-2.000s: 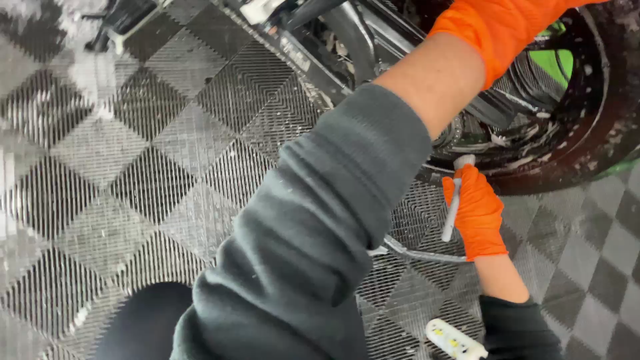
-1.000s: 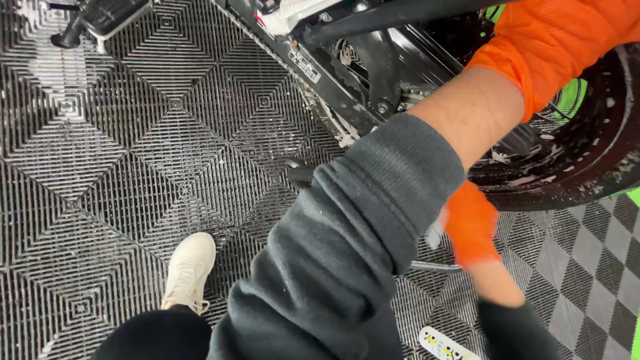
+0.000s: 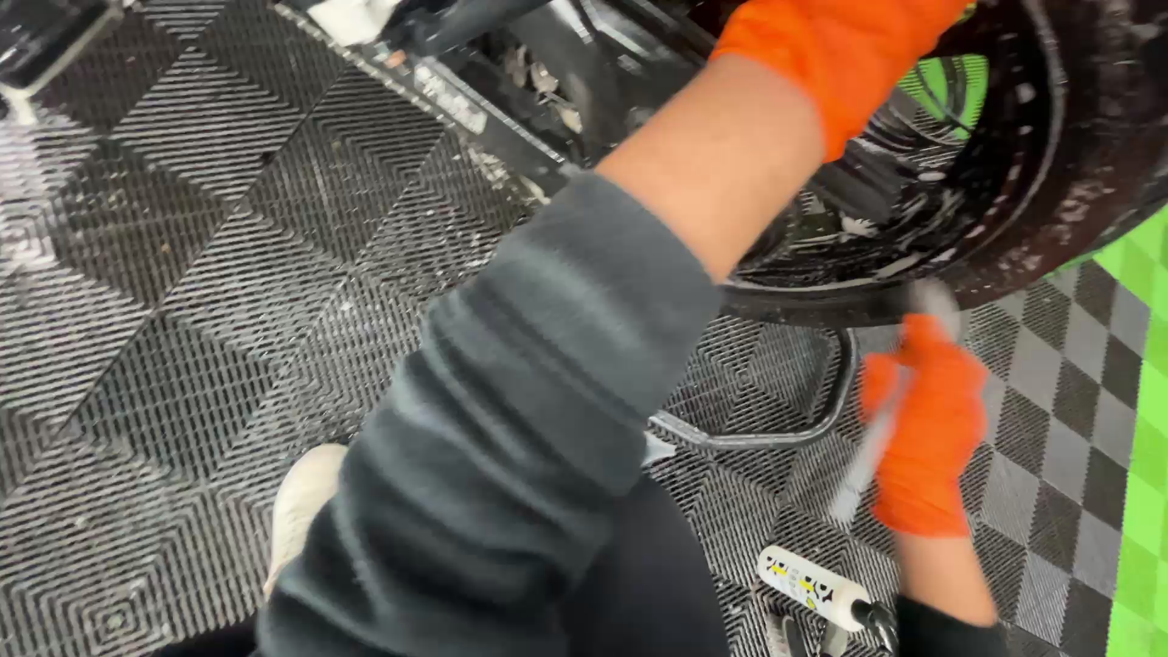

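Observation:
My left hand (image 3: 849, 55), in an orange glove, reaches over the wet, soapy wheel of a motorcycle at the top edge. Its fingers are cut off by the frame, and what it touches is hidden. Below the black tyre (image 3: 1086, 173), my right hand (image 3: 931, 420), gloved in orange too, is closed round a light-coloured brush (image 3: 862, 470). The blurred pale head of the brush is at the tyre's lower edge; whether they touch I cannot tell. Foam streaks mark the rim (image 3: 995, 219) and the tyre.
A black tubular stand (image 3: 776, 440) lies under the wheel. A white bottle (image 3: 808, 584) with printed marks lies on the ribbed tile floor (image 3: 274, 319) near my right forearm. My pale shoe (image 3: 306, 497) is at lower left. The motorcycle's swingarm (image 3: 493, 123) crosses the upper middle.
My right hand with the brush has moved right along the lower edge of the tyre. My left hand stays over the wheel. The view has shifted somewhat.

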